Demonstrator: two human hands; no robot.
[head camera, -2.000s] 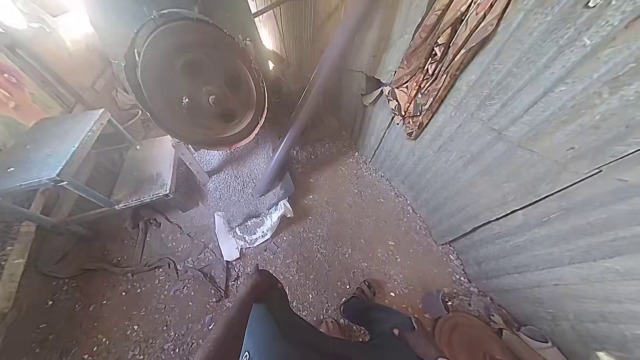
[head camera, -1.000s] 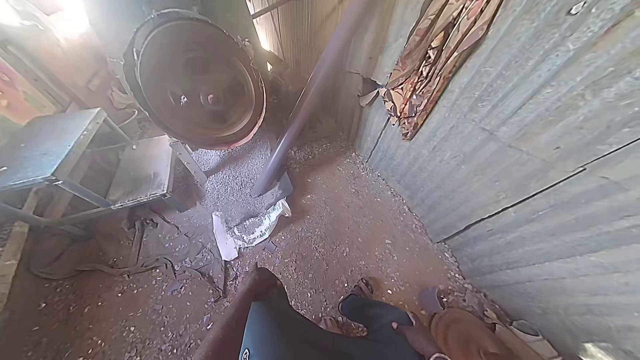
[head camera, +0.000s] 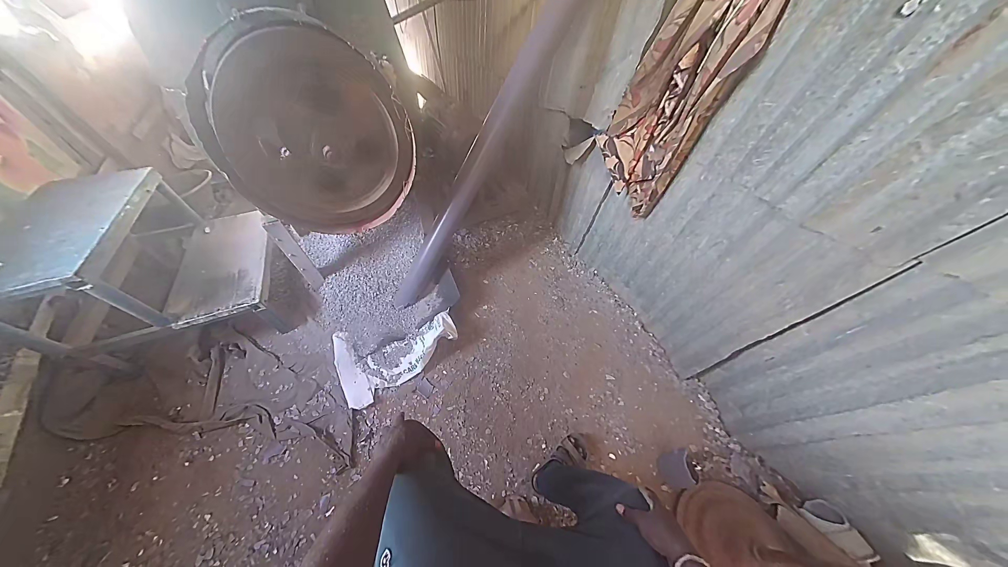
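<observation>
My left hand (head camera: 413, 447) rests on my knee at the lower middle, its fingers hidden or blurred. Lower right, my right hand (head camera: 652, 524) lies on my other thigh, with a band at the wrist. Ahead at the upper left is a large round metal drum or wheel (head camera: 307, 118). Below it a heap of grey granular material (head camera: 354, 276) lies on the floor, with a white printed sack (head camera: 417, 354) at its near edge. A long grey pipe (head camera: 472, 173) slants down to that heap.
A metal step frame (head camera: 220, 272) and a higher metal platform (head camera: 71, 228) stand at the left. Crumpled cloth (head camera: 94, 409) lies below them. Patterned cloth (head camera: 669, 102) hangs on the corrugated metal wall (head camera: 787, 260) at the right. A round brown object (head camera: 732, 524) sits beside my right hand.
My right hand, hard to make out two seconds ago, now shows on my thigh. My left hand stays at my knee.
</observation>
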